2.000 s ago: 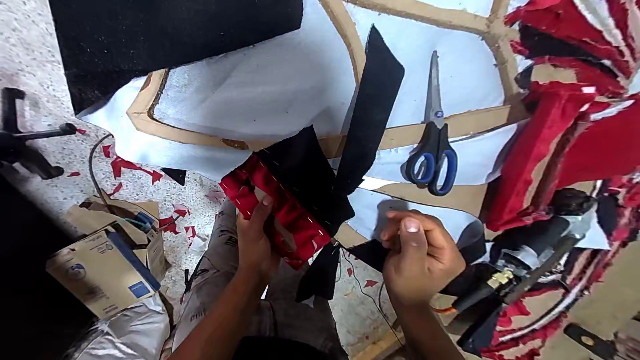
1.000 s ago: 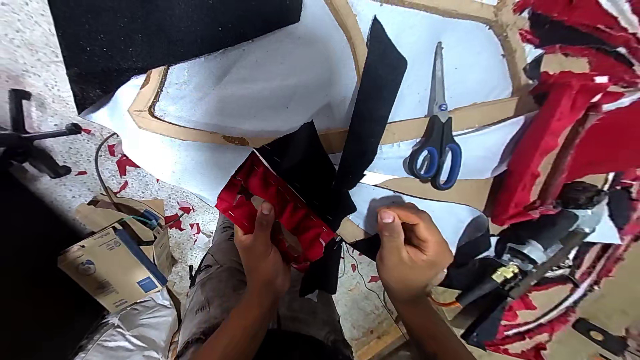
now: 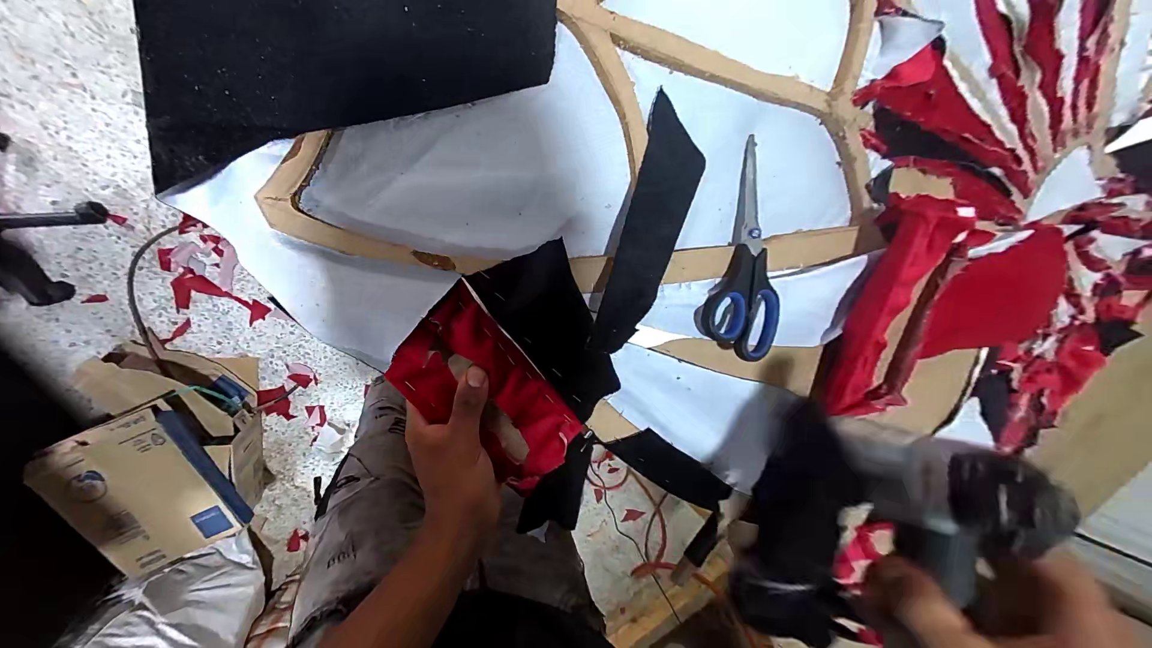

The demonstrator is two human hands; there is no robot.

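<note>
My left hand point(image 3: 454, 450) grips a small panel wrapped in red fabric point(image 3: 531, 405), thumb on top, with a row of staples along its edge. Black fabric point(image 3: 540, 324) is joined along that edge and spreads onto the white-covered frame. At the lower right my right hand point(image 3: 981, 603) is blurred, its fingers around a grey and black tool point(image 3: 945, 504), probably a pneumatic stapler. Scissors with blue and black handles point(image 3: 745, 270) lie points away on the white fabric, right of a loose black strip point(image 3: 652, 216).
A large black fabric piece point(image 3: 342, 72) covers the upper left. Red fabric pieces and scraps point(image 3: 999, 288) are heaped at the right. An opened cardboard box point(image 3: 135, 486) stands on the speckled floor at lower left, near a cable point(image 3: 135, 288) and red scraps. An orange hose point(image 3: 661, 531) runs below.
My right hand has moved from beside the black fabric to the lower right and taken hold of the tool. My left hand keeps its grip on the red panel.
</note>
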